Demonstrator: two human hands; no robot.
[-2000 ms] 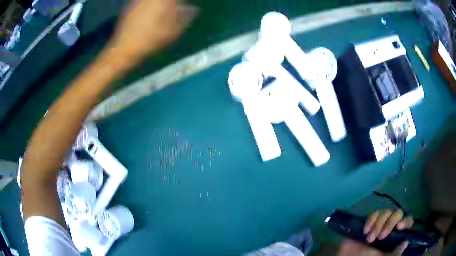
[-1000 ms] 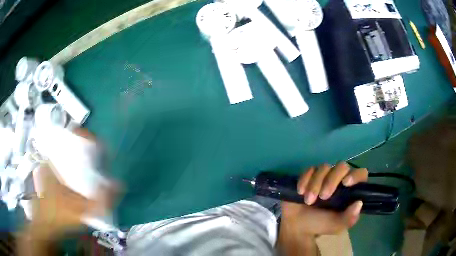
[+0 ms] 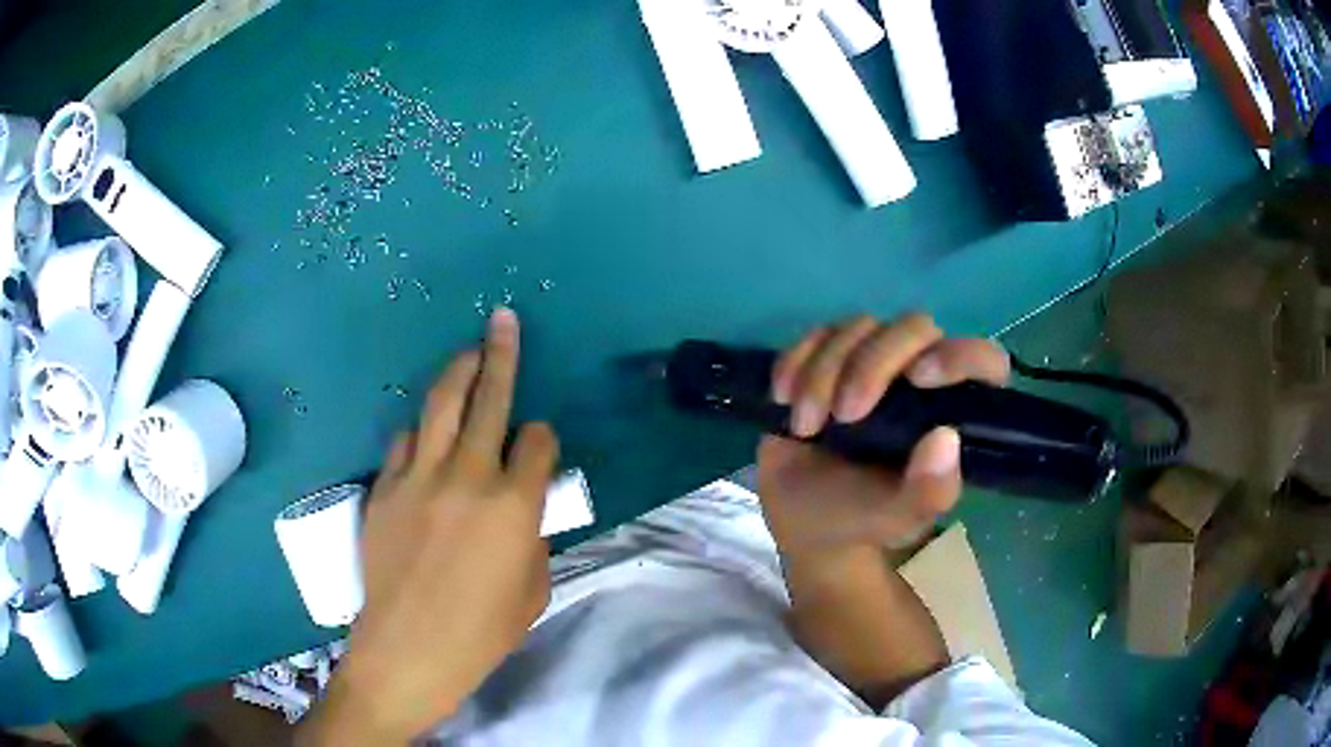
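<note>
My left hand (image 3: 460, 540) is palm down over a white handheld fan (image 3: 321, 558). The fan's drum shows left of the hand and its handle end right of the thumb; the hand hides the middle, so its grip cannot be told. Its forefinger reaches the near edge of the scattered tiny screws (image 3: 372, 168). My right hand (image 3: 876, 423) is closed around a black electric screwdriver (image 3: 1007, 438). The tool lies roughly level, its front collar towards the left hand; the bit is blurred.
A pile of white fans (image 3: 66, 394) lies at the left. Several more fans (image 3: 847, 117) lie at the top. A black box (image 3: 1022, 102) with a metal-faced end (image 3: 1102, 161) stands at upper right. A black cord (image 3: 1153, 394) trails right. Cardboard (image 3: 1160, 584) is at lower right.
My left hand has come from the far side to the pile, then right to the near edge of the screws, with a fan now under it. My right hand has brought the screwdriver left and up.
</note>
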